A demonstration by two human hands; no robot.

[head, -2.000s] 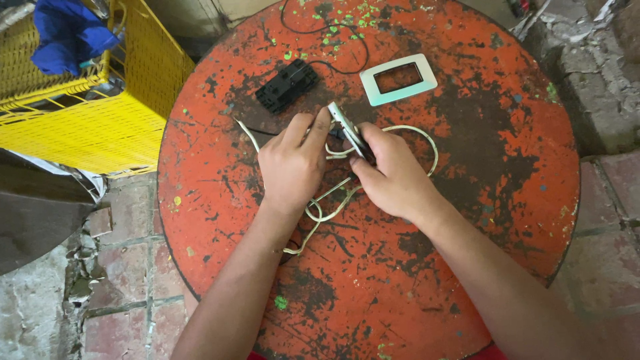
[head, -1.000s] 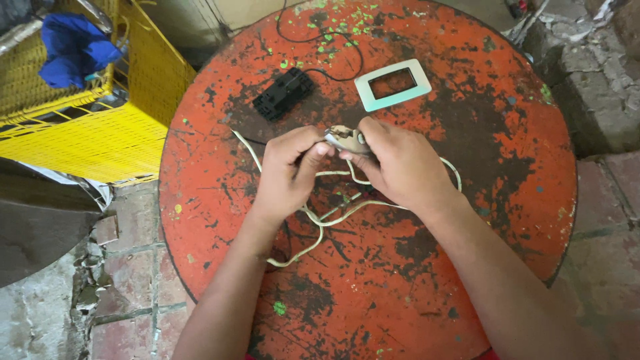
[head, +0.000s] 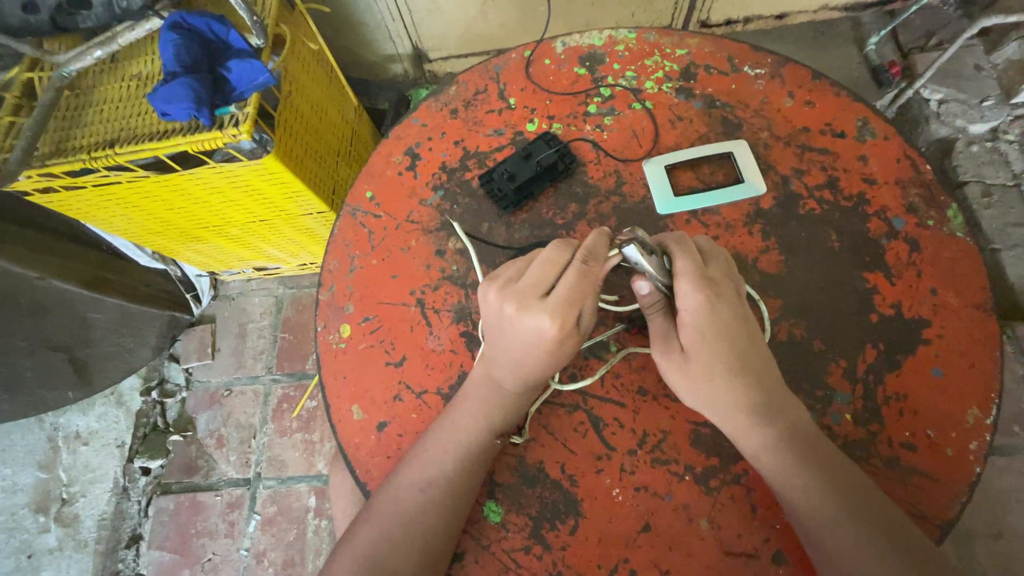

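Observation:
Above the round red table, my left hand [head: 544, 308] pinches the end of a cream electrical wire [head: 592, 376]. My right hand [head: 704, 320] grips a metal hand tool, seemingly pliers [head: 646, 260], whose head touches or nearly touches the wire end at my left fingertips. The fingers hide the tool's handles. The rest of the wire loops on the tabletop beneath both hands. Beyond my left hand lies a black plastic module [head: 528, 170] with a thin black cable [head: 652, 132]. A white rectangular faceplate frame [head: 664, 186] lies beyond my right hand.
The worn red table [head: 872, 448] fills the middle of the view. A yellow woven basket [head: 200, 212] stands at the left with a blue cloth [head: 200, 68] on its edge. A dark curved surface [head: 72, 320] is at the far left. Broken masonry [head: 976, 144] lies at the right.
The tool in my right hand has turned, so its metal head now points up and left toward the wire end. Both hands stay close together. The module and the frame lie as before.

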